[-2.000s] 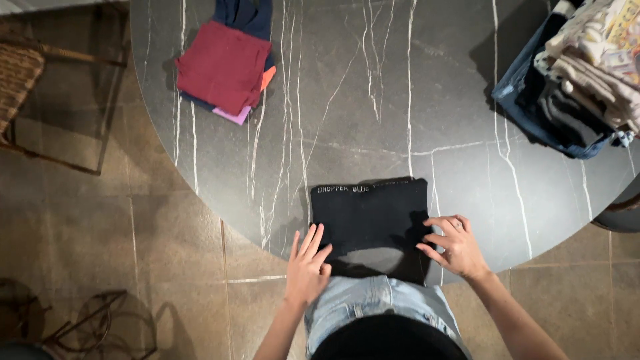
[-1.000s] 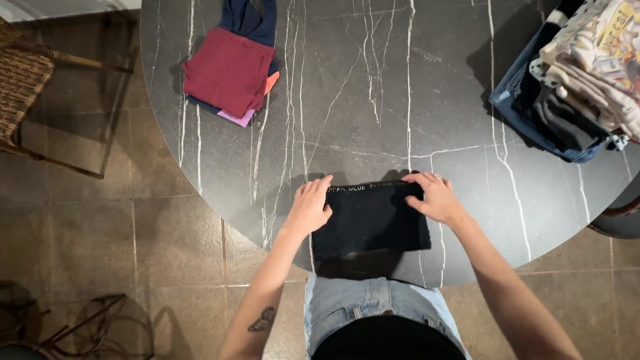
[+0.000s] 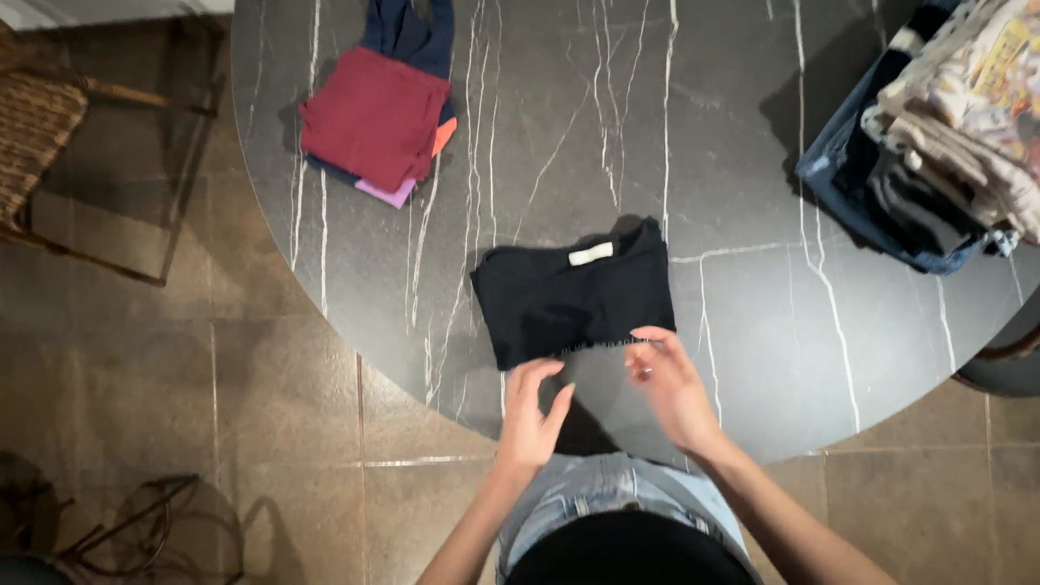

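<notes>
A folded black garment (image 3: pixel 581 296) lies flat on the grey marbled table, with a small white tag near its far edge and light lettering along its near edge. My left hand (image 3: pixel 532 410) is at the near edge, left of centre, thumb and fingers apart, nothing between them. At the near right corner is my right hand (image 3: pixel 666 382), somewhat blurred; its fingertips overlap the lettered edge, and whether they grip the cloth is unclear.
A folded maroon garment (image 3: pixel 378 118) tops a small pile at the upper left of the round table (image 3: pixel 756 325). A taller heap of clothes (image 3: pixel 942 138) with denim below stands at the right. A wicker chair (image 3: pixel 36 138) is beyond the table's left side.
The black garment's lettered edge, far from me before, now faces me, and a white tag shows. Both hands have moved from its far edge to its near edge.
</notes>
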